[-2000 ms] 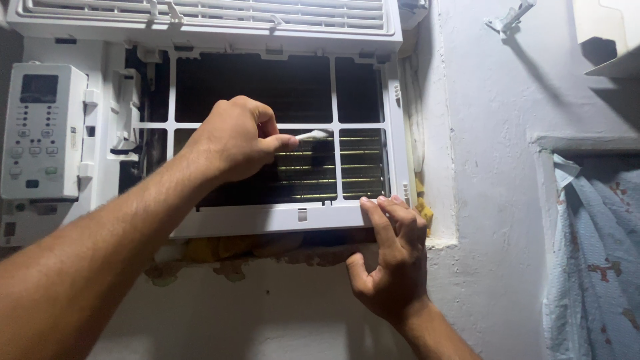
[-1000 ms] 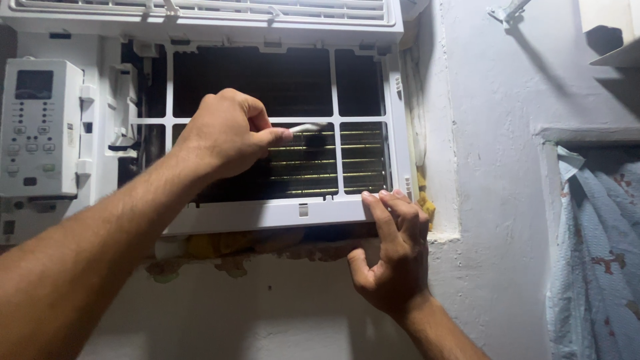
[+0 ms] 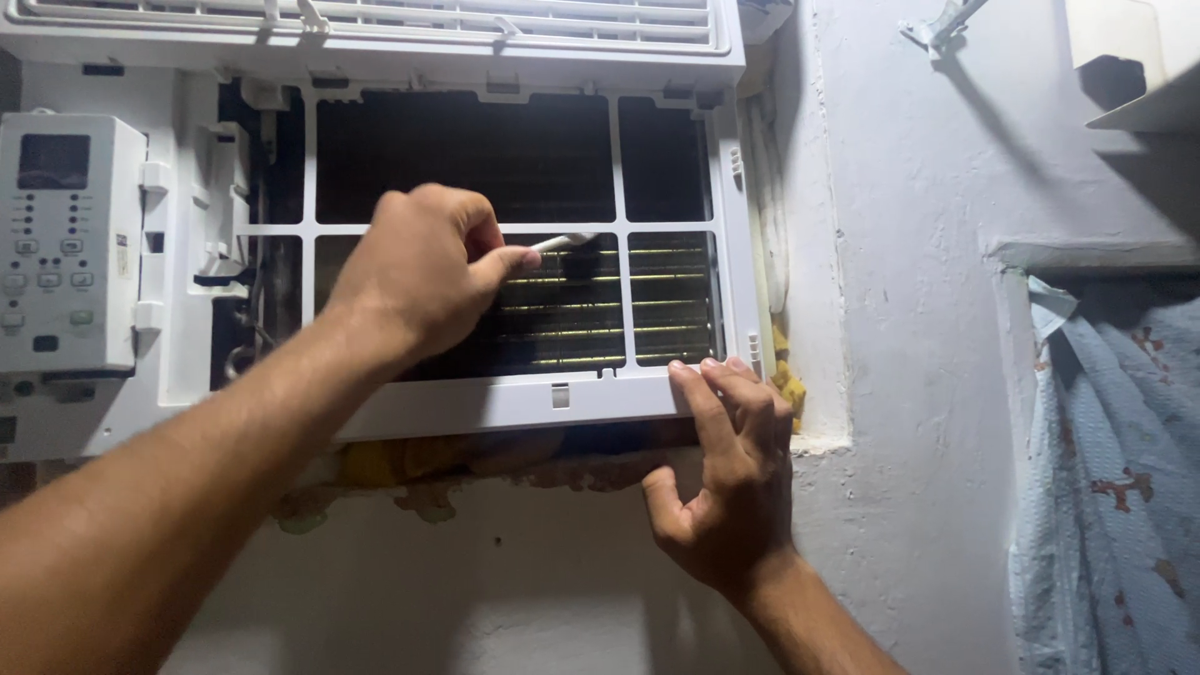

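A window air conditioner with its front grille (image 3: 562,58) raised shows a white plastic frame (image 3: 525,405) across dark openings. Metal coil fins (image 3: 562,333) with bright horizontal lines lie behind the lower openings. My left hand (image 3: 422,267) pinches a slim white tool (image 3: 562,242), perhaps a brush; its far end lies at the lower middle opening, just under the crossbar, and its tip is hard to make out. My right hand (image 3: 727,459) rests its fingertips on the frame's lower right edge, thumb apart, holding nothing.
A control panel (image 3: 66,244) with buttons and a dark display is at the left. Yellow foam (image 3: 787,384) and chipped plaster edge the wall opening. A metal bracket (image 3: 937,36) sticks out at upper right. A blue patterned curtain (image 3: 1106,469) hangs at the right.
My left hand with the white tool has shifted slightly within the same opening, and the tool's tilt has varied. My right hand stays at the frame's lower right edge.
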